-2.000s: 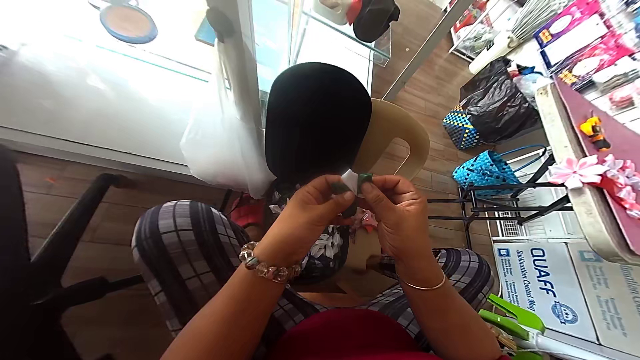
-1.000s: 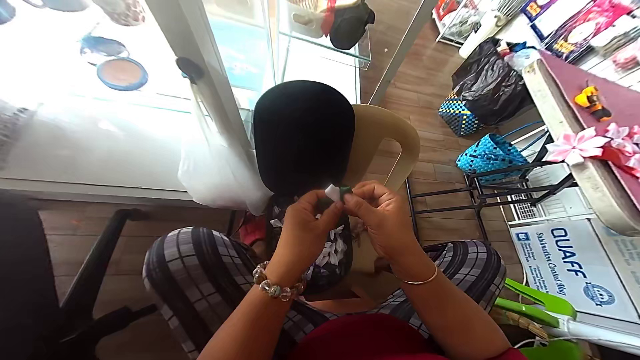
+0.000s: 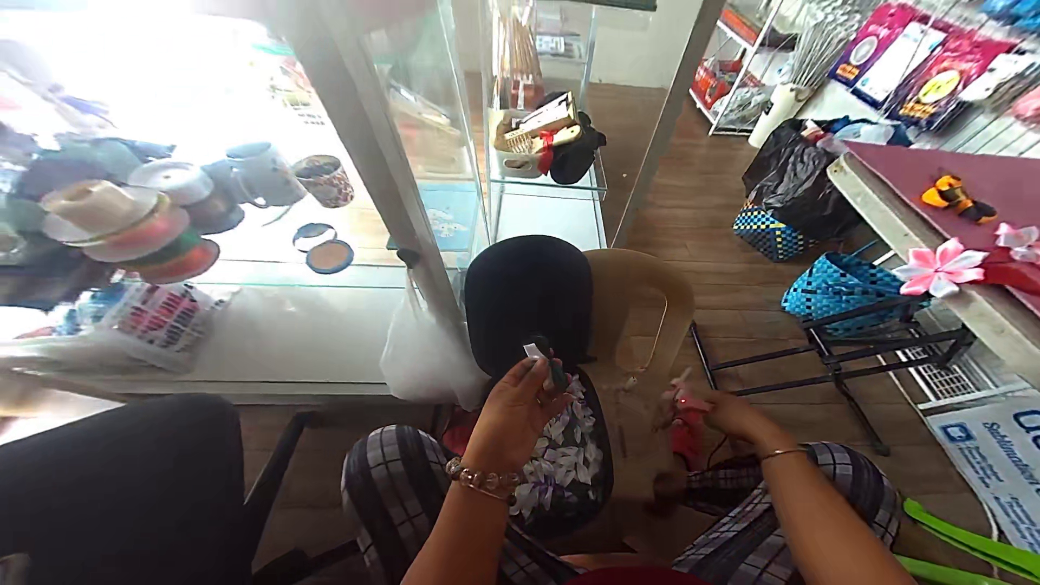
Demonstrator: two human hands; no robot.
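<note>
My left hand [image 3: 520, 406] pinches a small folded piece of dark green and white ribbon [image 3: 554, 374] between thumb and fingers, above a dark chair seat. Loose white and purple ribbon petals [image 3: 569, 459] lie on that seat, just below the hand. To the right, my right hand [image 3: 727, 413] is closed around a red and pink tool [image 3: 687, 431], which looks like a glue gun and shows a small red light. Its tip points up. The fingers there are blurred and partly hidden.
A black chair backrest [image 3: 528, 301] and a beige plastic chair [image 3: 642, 276] stand ahead. A white plastic bag [image 3: 426, 349] hangs by the glass display case at left. At right are a blue woven basket [image 3: 845, 288], a black metal stand [image 3: 829, 357] and a table edge [image 3: 910, 236] with ribbon flowers.
Both hands were together at the ribbon piece; now they are apart. My right hand has moved right, to the red and pink tool, while my left hand keeps the ribbon.
</note>
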